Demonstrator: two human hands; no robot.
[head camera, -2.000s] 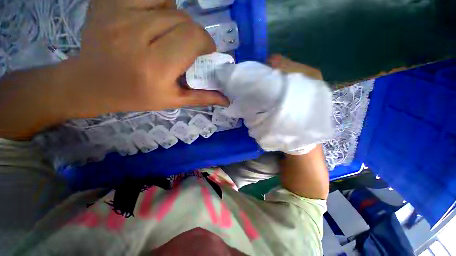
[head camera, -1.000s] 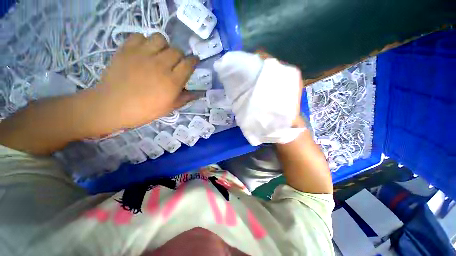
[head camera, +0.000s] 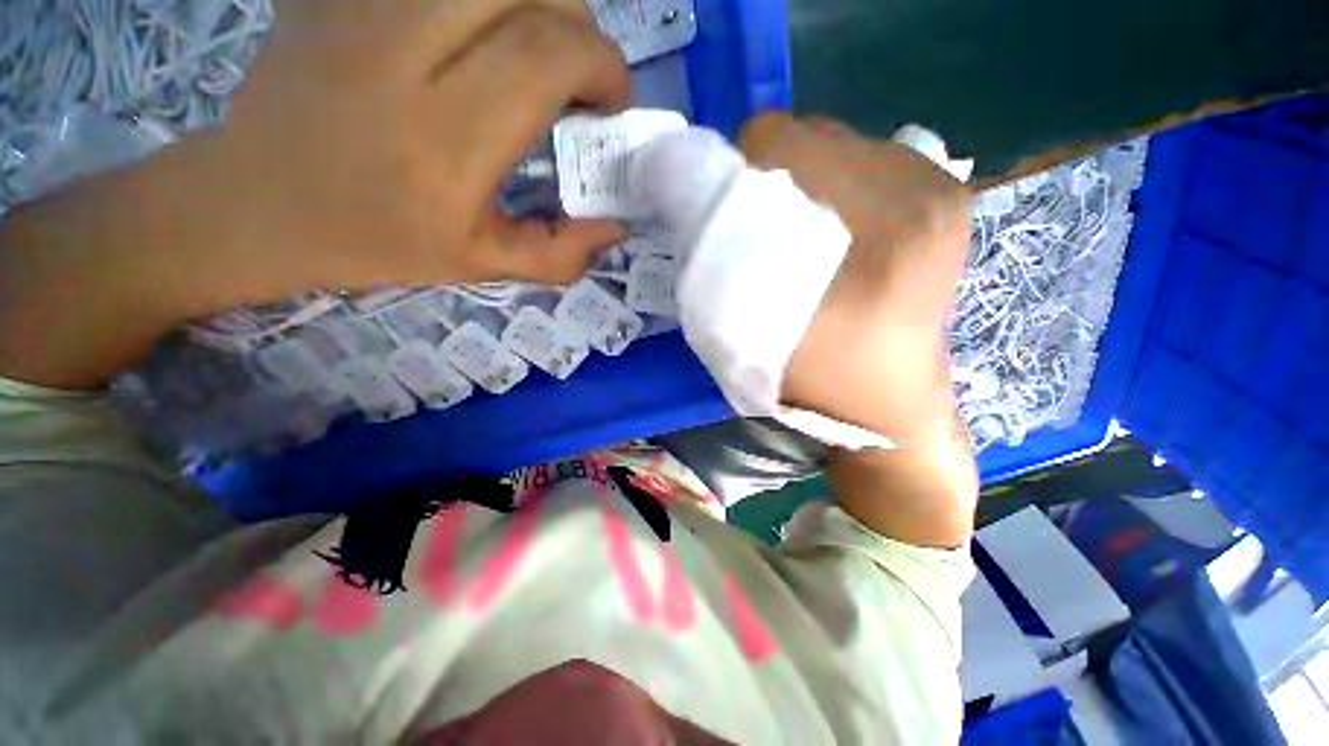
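Observation:
My left hand (head camera: 423, 146) holds a white power adapter (head camera: 595, 163) between thumb and fingers above the blue crate (head camera: 496, 445). The adapter's printed grey label faces up. My right hand (head camera: 892, 255) has a white wiping cloth (head camera: 765, 270) wrapped around its fingers, and the cloth touches the adapter's right side. My right fingertips are hidden under the cloth. A row of white adapters (head camera: 481, 357) stands along the crate's near edge, and another adapter (head camera: 652, 24) sits at its right edge. White cords (head camera: 131, 66) are heaped in the crate.
A dark green bench (head camera: 1020, 73) with a worn brown edge lies beyond the crate. A second blue crate with white cords (head camera: 1042, 313) is at the right, beside a tall blue ribbed wall (head camera: 1239, 335). White boxes (head camera: 1057, 576) are low at the right.
My left hand was down among the adapters one second ago; it is now raised, with an adapter held. The cloth in my right hand has come against this adapter.

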